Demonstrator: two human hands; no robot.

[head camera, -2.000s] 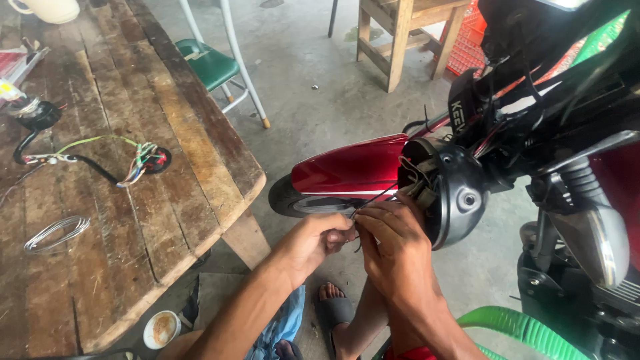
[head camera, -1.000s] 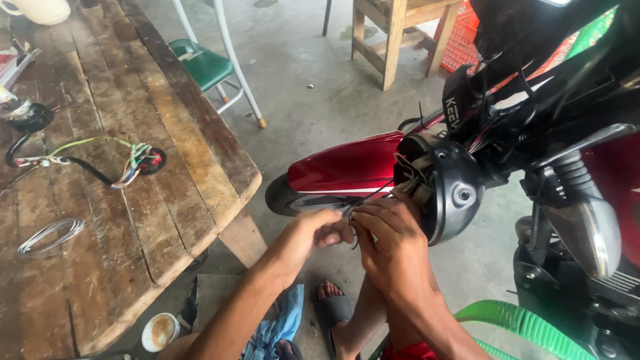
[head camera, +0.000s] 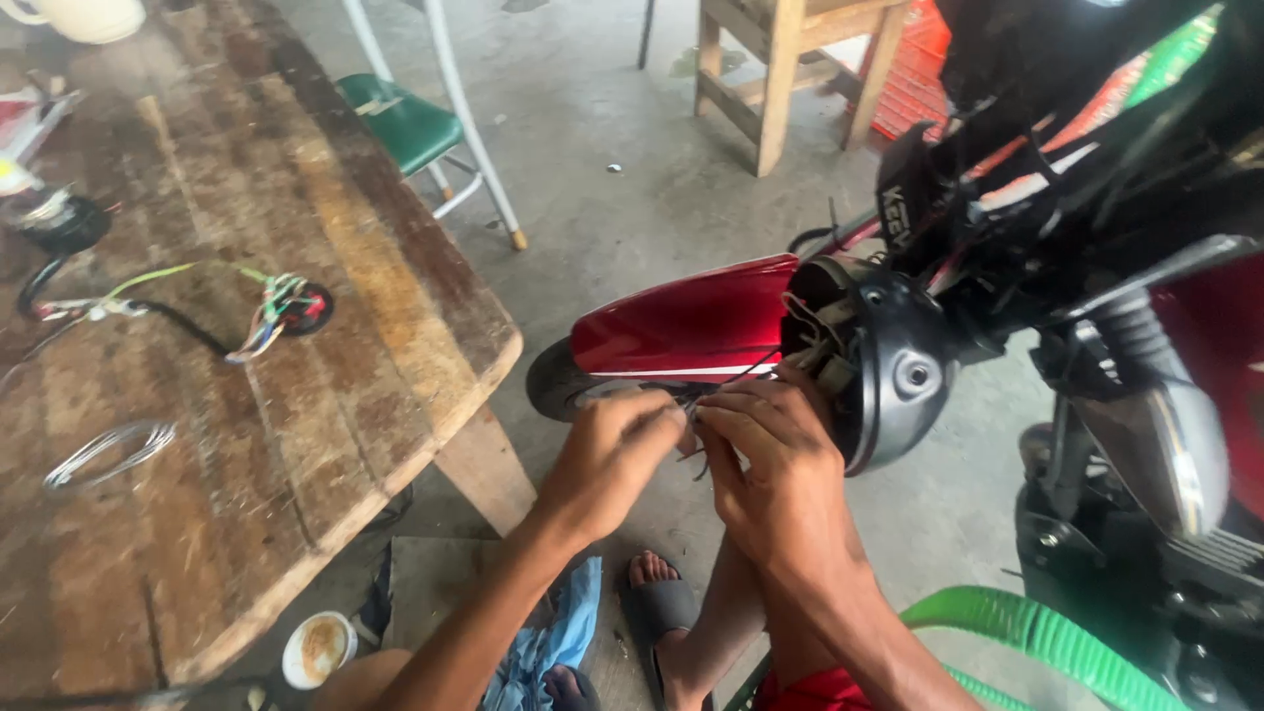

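Note:
Thin dark wires run between the fingertips of my left hand and my right hand, which meet in front of the motorcycle. Both hands pinch the wires; the exact join is hidden by the fingers. My right hand is beside the open black headlight housing, where more wires and pale connectors show. Behind the hands is the red front fender over the front tyre.
The wooden table on the left holds a wire harness, a coil of thin wire and a mug. A green-seated chair and wooden stool stand beyond. A white cup is low left, a green ribbed chair low right.
My left hand's fingers have curled in closer to my right hand's fingertips. Both hands remain at the wires in front of the headlight housing.

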